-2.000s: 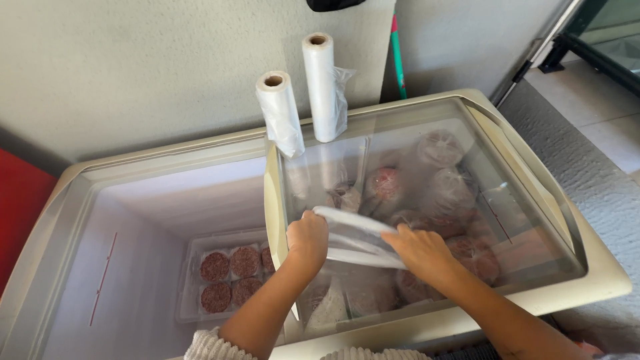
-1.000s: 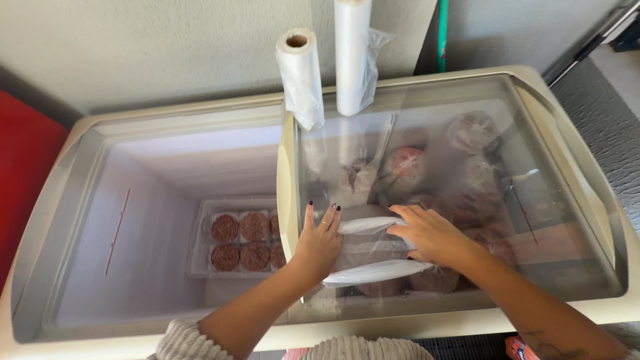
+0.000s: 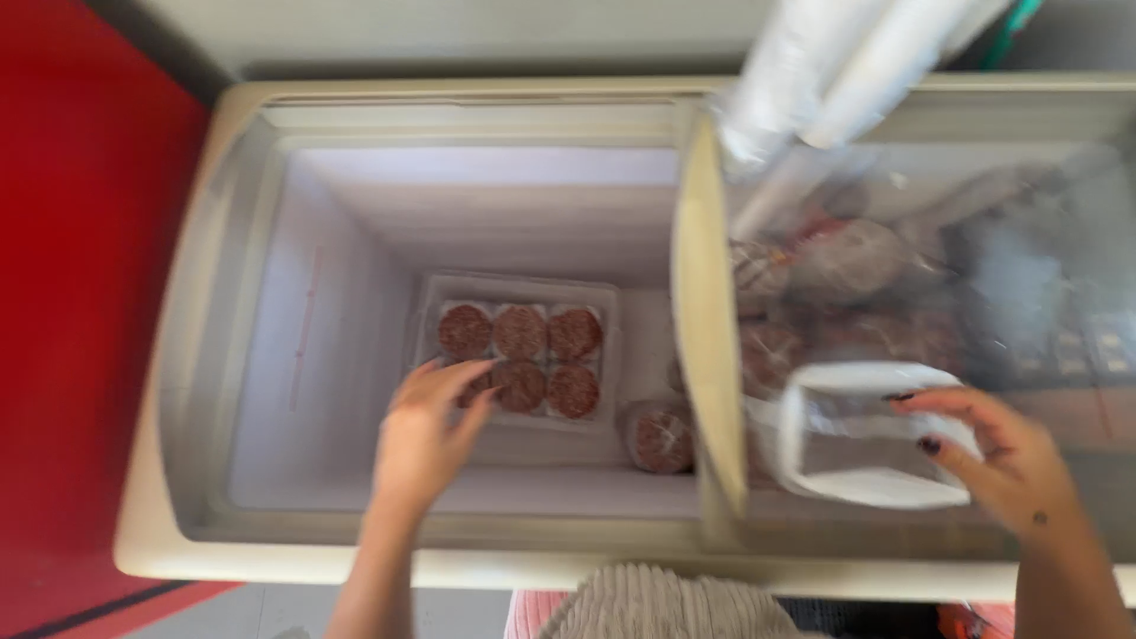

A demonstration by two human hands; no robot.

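Note:
My left hand point(image 3: 435, 426) reaches over the uncovered left side of a chest freezer point(image 3: 568, 565), fingers apart and holding nothing. Below it, a clear plastic tray point(image 3: 515, 282) holds several round ground-meat patties point(image 3: 520, 332). A bagged stack of patties point(image 3: 659, 437) lies to the right of the tray. My right hand point(image 3: 985, 444) is at the right edge of a clear plastic bag point(image 3: 874, 435) on the glass lid point(image 3: 1003, 266); the bag's mouth is spread. Thumb and forefinger are apart, and whether they touch the bag is unclear through blur.
Two rolls of plastic bags point(image 3: 825, 80) stand at the freezer's back edge. The lid's cream frame point(image 3: 707, 311) divides the uncovered side from the covered side, where more bagged meat point(image 3: 852, 257) shows through the glass. A red surface point(image 3: 89, 293) is at the left, a wall behind.
My left hand has left the bag and moved left over the tray of patties. The bag on the glass is now spread wider. The view has shifted left and closer.

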